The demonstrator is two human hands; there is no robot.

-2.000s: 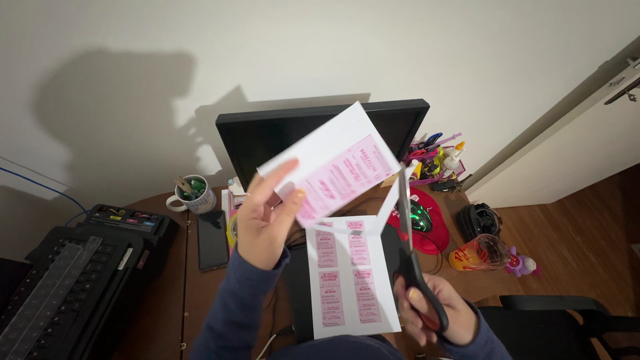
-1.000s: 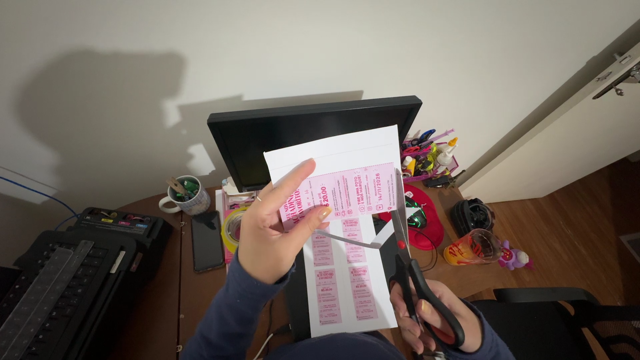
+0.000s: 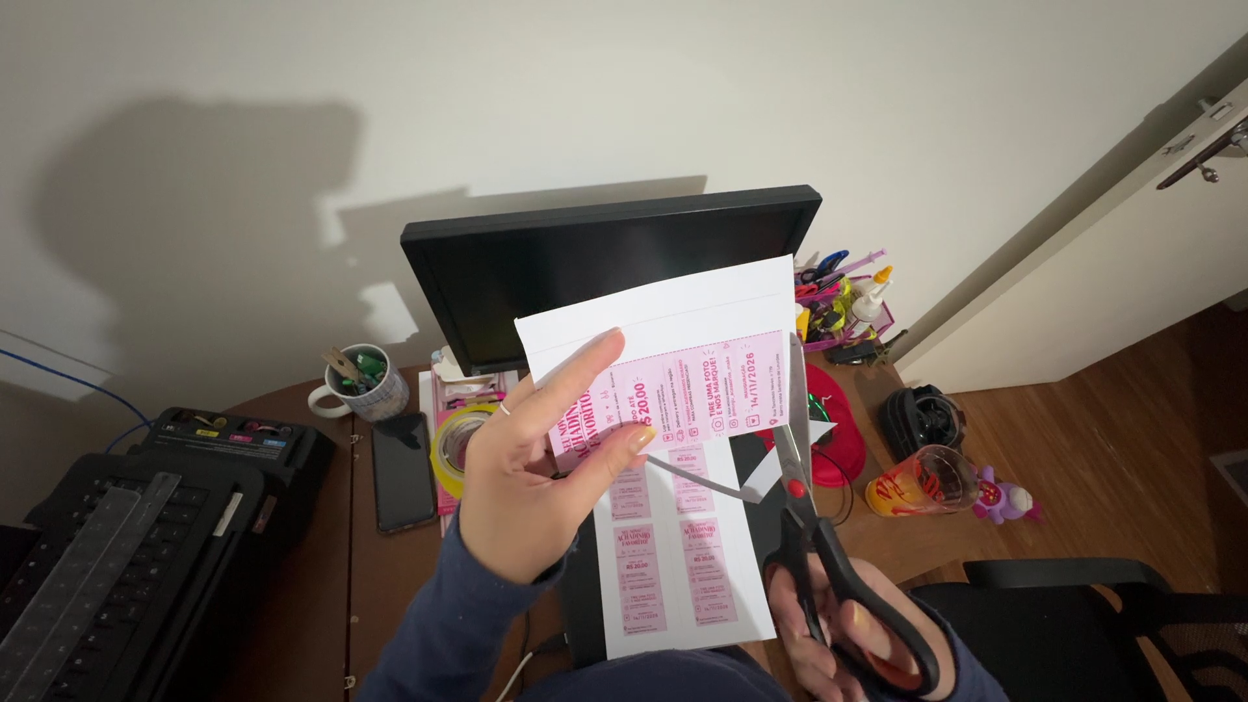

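Observation:
Between its thumb and fingers, my left hand (image 3: 531, 468) holds a white paper piece with a pink printed panel (image 3: 682, 390), raised in front of the monitor. The scissors (image 3: 804, 517), with black handles and a red pivot, are in my right hand (image 3: 858, 634), their blades at the panel's right edge. A narrow paper strip (image 3: 692, 481) hangs below the piece, curving toward the blades. Lower down, a white sheet (image 3: 751, 595) with several pink printed panels lies in front of me, its top hidden behind the raised piece.
Behind the paper stands a black monitor (image 3: 604, 244). To the left are a printer (image 3: 175, 526), a phone (image 3: 405, 478), a mug (image 3: 375, 390) and a tape roll (image 3: 453, 453). On the right sit a red mouse pad (image 3: 843, 458), a plastic cup (image 3: 916, 483) and a pink organizer (image 3: 873, 327).
The piece in my left hand was tilted steeply two seconds ago and is now turned closer to level. The scissor blades have come to its right edge, and a narrow strip now hangs below.

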